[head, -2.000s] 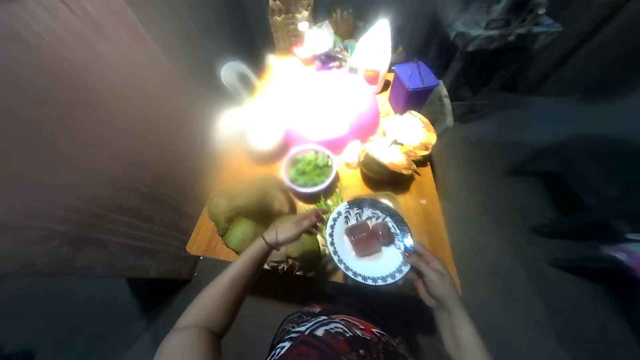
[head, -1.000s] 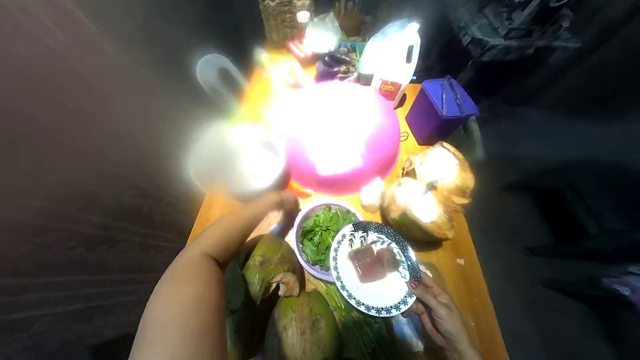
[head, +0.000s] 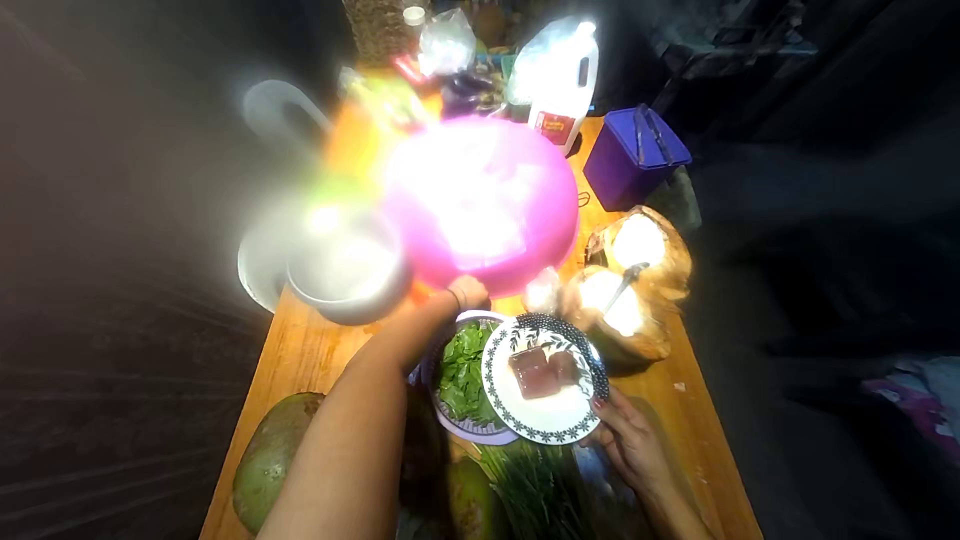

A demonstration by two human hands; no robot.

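My right hand (head: 626,435) grips the lower right rim of a white plate (head: 551,420) with a dark leaf and flower border. Reddish-brown jelly-like blocks (head: 536,371) lie on it. The plate overlaps a lilac basket (head: 469,431) of green leaves (head: 465,371). My left hand (head: 469,291) reaches to the near edge of a large pink basin (head: 551,217), between basin and basket; glare and the wrist hide what its fingers do. A metal pot (head: 345,300) stands left of it.
Split coconuts (head: 652,341), one bearing a spoon (head: 622,289), stand at right. Beyond are a purple lidded container (head: 622,169) and a white jug (head: 566,90). Green coconuts (head: 274,457) and long green stalks (head: 536,487) lie near me on the wooden table (head: 300,360). Glare washes out the upper left.
My left hand has moved from beside the plate and green coconuts up to the pink basin's edge. The plate, still in my right hand, now overlaps the basket of leaves. The view has shifted.
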